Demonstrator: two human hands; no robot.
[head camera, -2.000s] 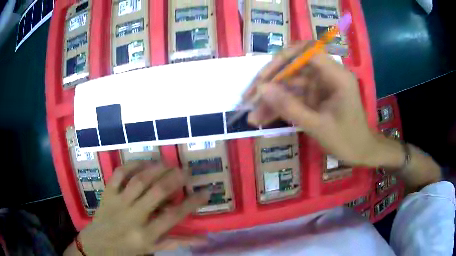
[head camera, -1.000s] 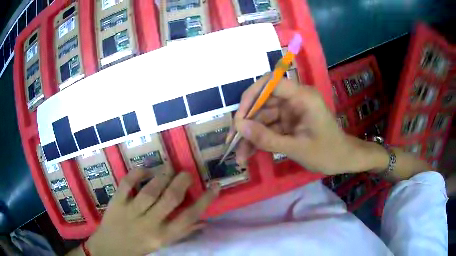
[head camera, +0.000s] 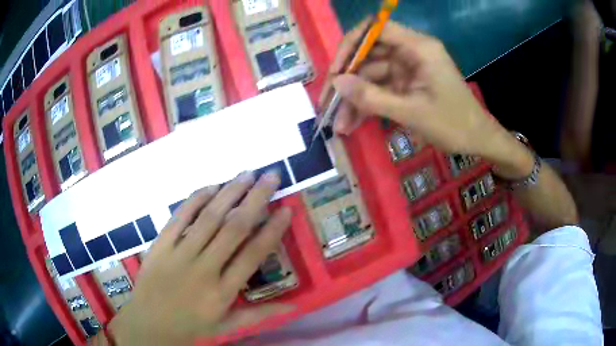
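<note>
A white backing strip with a row of black square stickers lies across the red foam tray. My right hand holds tweezers with an orange grip; their tips are at the black stickers on the strip's right end. Whether they grip one I cannot tell. My left hand lies spread over the strip's lower edge and the tray, holding nothing visible; it hides some stickers and part of a phone. The lower right phone, back open, shows a pale area at its lower end.
Open-backed phones fill the tray's upper row. More red trays of phones lie lower right. Another strip with black squares lies upper left on the dark green bench. Another person's arm shows at the right.
My right hand and tweezers have moved from the lower-row phone up to the strip's right end. My left hand now rests on the strip. The tray appears shifted left and more tilted.
</note>
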